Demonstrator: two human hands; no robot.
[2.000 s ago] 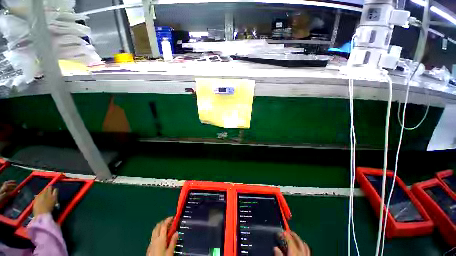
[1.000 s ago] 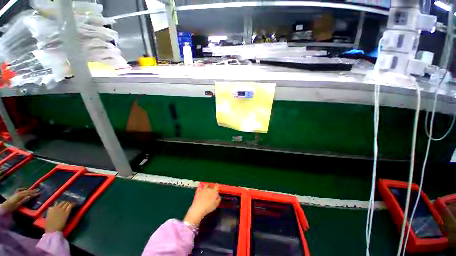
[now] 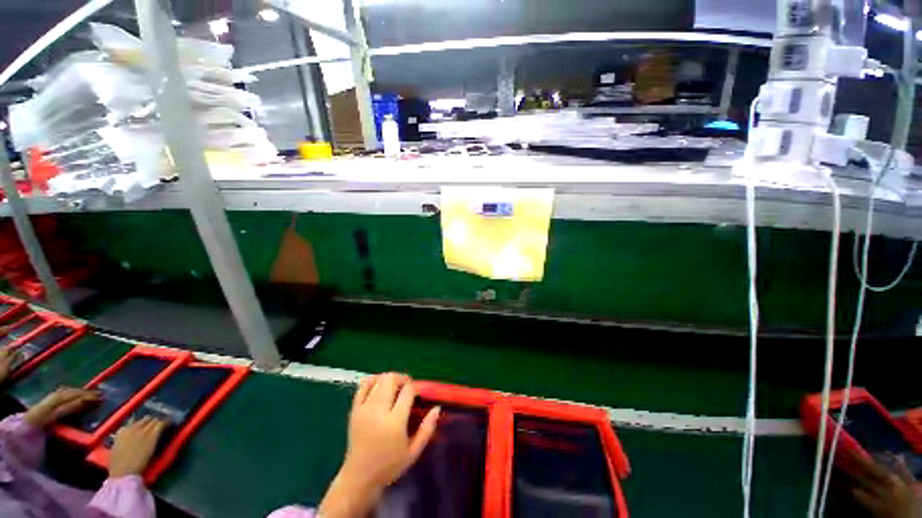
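Note:
A red two-slot tray [image 3: 498,455] lies in front of me on the green surface, cut off by the lower picture edge. It holds a left tablet [image 3: 450,460] and a right tablet [image 3: 561,465], both with dark screens; faint reddish marks show on the right one. My left hand [image 3: 389,435] holds the tray's upper left corner, fingers over the rim and thumb over the left tablet's edge. It hides that corner. My right hand is out of the picture.
Another person's hands rest on a tray [image 3: 187,430] at left. A partly cut-off hand [image 3: 885,486], apparently another person's, is at a right tray [image 3: 814,410]. White cables [image 3: 750,354] hang before it. A post [image 3: 217,243] stands at left; a yellow sheet [image 3: 495,243] hangs from the shelf.
Two seconds ago both my hands were at the tray's sides and text showed on both screens. My left hand moved to the upper left corner; my right left view. The right tray shifted right.

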